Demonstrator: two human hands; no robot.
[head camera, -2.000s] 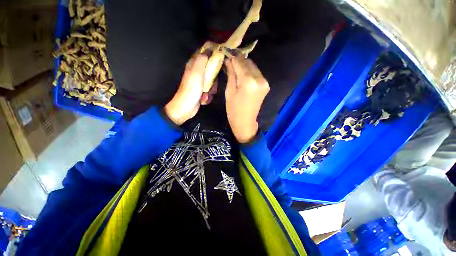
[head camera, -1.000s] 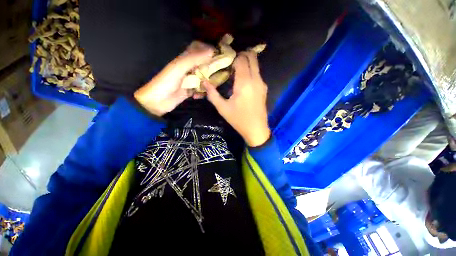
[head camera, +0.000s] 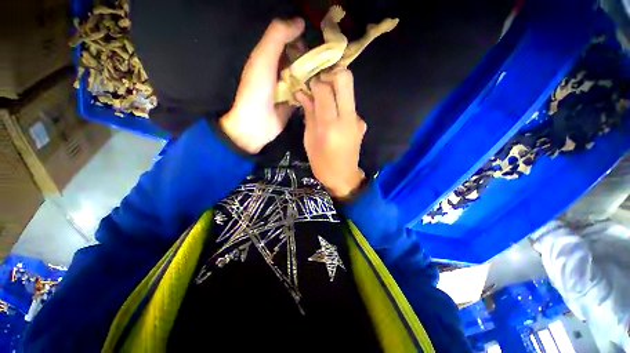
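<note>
A joined leg pair, tan with bent knees, is held between my two hands over my lap, its feet pointing up and to the right. My left hand grips its hip end, with the thumb raised. My right hand holds it from below, fingers on the upper legs. The hip area is partly hidden by my fingers, so I cannot tell how the pieces meet there.
A blue bin of tan limbs stands at the upper left, with cardboard cartons beside it. A large blue bin at the right holds black-and-tan pieces. A person's white sleeve shows at the lower right.
Both hands have kept hold of the tan legs. The legs have turned from one long piece pointing up to two bent legs side by side, and my left thumb has lifted.
</note>
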